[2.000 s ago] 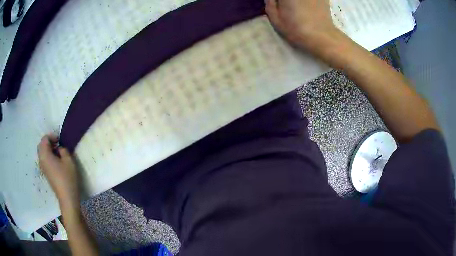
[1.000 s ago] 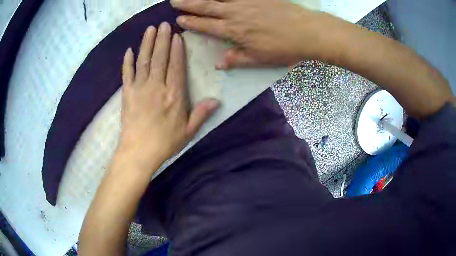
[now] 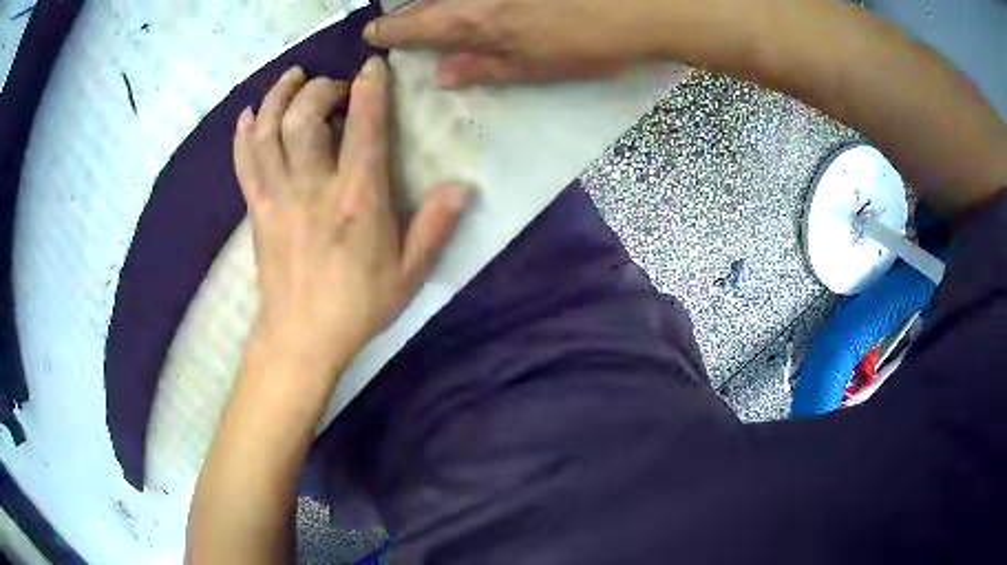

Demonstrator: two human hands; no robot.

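A dark purple curved cloth piece (image 3: 166, 248) lies flat on the off-white padded table cover (image 3: 66, 221). A thin white rim shows along its upper outer edge. My left hand (image 3: 320, 199) lies on the piece near its upper end, palm down, fingers bent and apart, thumb out on the cover. My right hand (image 3: 486, 39) touches the piece's upper end with its fingertips, close to my left fingertips; it is partly cut off by the top edge. Whether the fingertips pinch the cloth is hard to tell.
Another dark curved strip (image 3: 17, 144) lies along the far left. A thin dark thread (image 3: 129, 93) lies on the cover. Below the table on the right are speckled floor (image 3: 707, 210), a white disc with a rod (image 3: 850, 215) and a blue ribbed hose (image 3: 861, 337).
Both hands have moved from the piece's far ends to its upper end, side by side. My left fingers have since bent. The piece has shifted left and down in view.
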